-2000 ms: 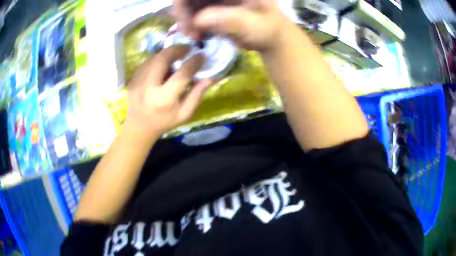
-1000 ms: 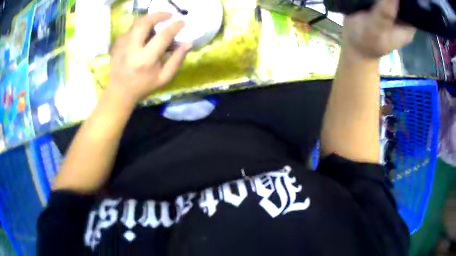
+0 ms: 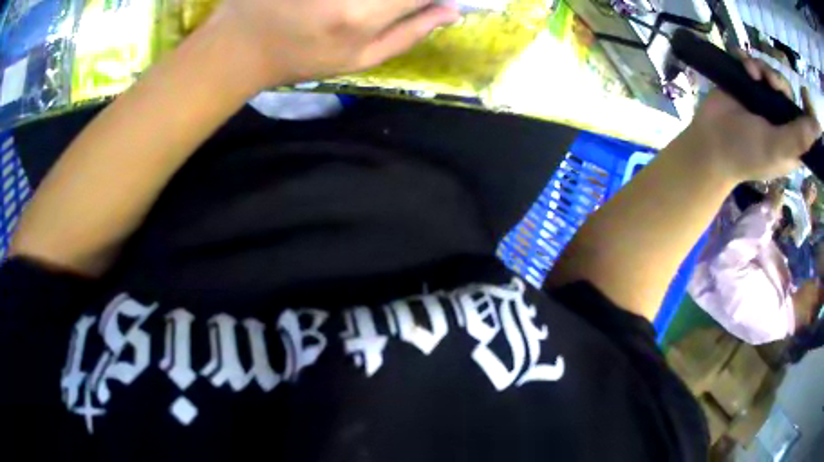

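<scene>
My right hand [image 3: 754, 126] is at the upper right with its fingers closed round a thick black cylinder, the electric screwdriver [image 3: 730, 79]. The tool slants from upper left to lower right. My left hand [image 3: 330, 34] is at the top edge over the yellow padded work nest [image 3: 479, 56], partly cut off by the frame edge. Its fingertips lie at the edge of the frame, and whether they touch anything cannot be told. The white round housing cannot be made out.
A blue plastic crate [image 3: 560, 212] stands below the bench edge on the right, with part of another crate [image 3: 11, 185] at the far left. Wire-like frames and parts lie on the bench at upper right. Another person in pink [image 3: 748, 271] and brown boxes [image 3: 727, 374] are at the right.
The view has tilted down and right, so the white housing has left it. My right hand has gone from the work to the right and now holds the black screwdriver. My left hand appears higher.
</scene>
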